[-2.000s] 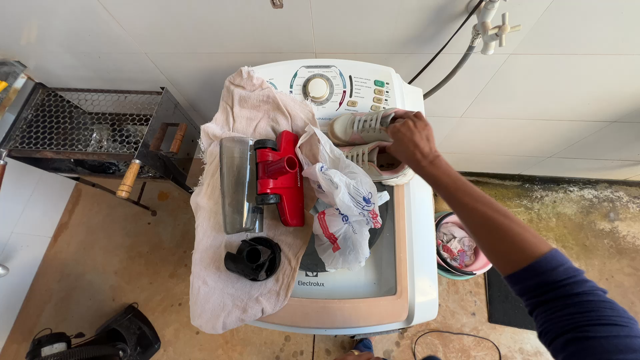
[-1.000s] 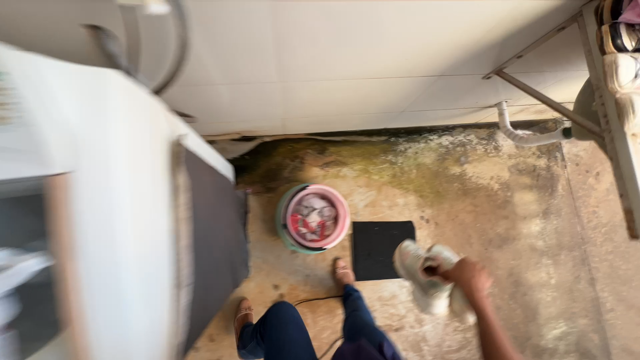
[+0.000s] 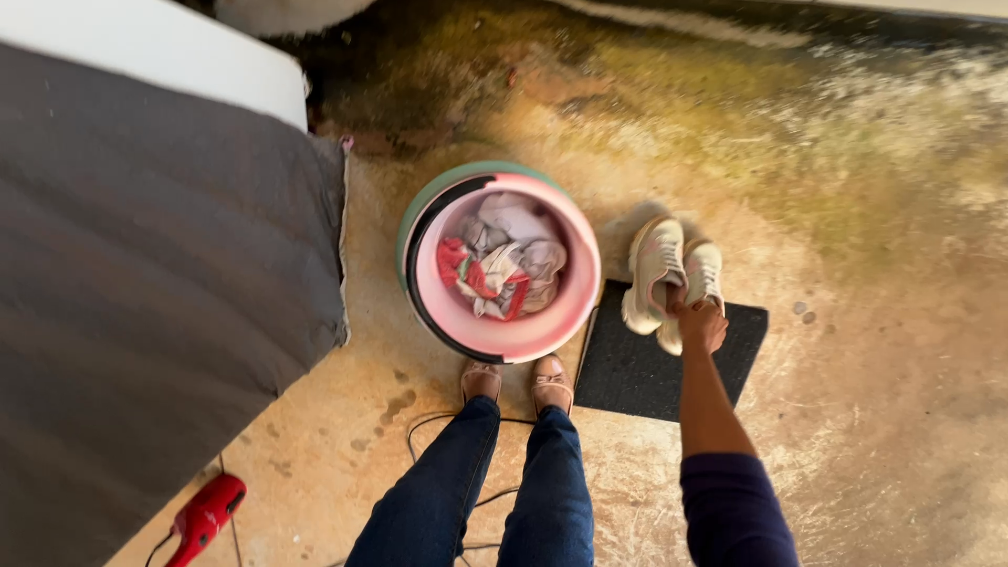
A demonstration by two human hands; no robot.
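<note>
A pair of light-coloured lace-up sneakers (image 3: 660, 264) hangs from my right hand (image 3: 703, 324), its fingers closed on them near the heel openings. They are over or at the upper edge of a black square mat (image 3: 638, 378); whether they touch it I cannot tell. To their left stands a pink bucket (image 3: 583, 276) with crumpled cloths (image 3: 504, 268) in red, white and grey inside. A green tub (image 3: 472, 169) shows around the bucket's far edge. My left hand is out of view.
A grey fabric cover (image 3: 157, 236) drapes over a white appliance (image 3: 181, 55) at left. A red handheld appliance (image 3: 209, 512) lies at lower left. A black cable (image 3: 425, 419) runs along the floor by my feet. Wet, greenish floor (image 3: 669, 87) borders the wall.
My right hand has taken the sneakers from the washing machine's top, across to the floor by the black mat. The view has swung right and down.
</note>
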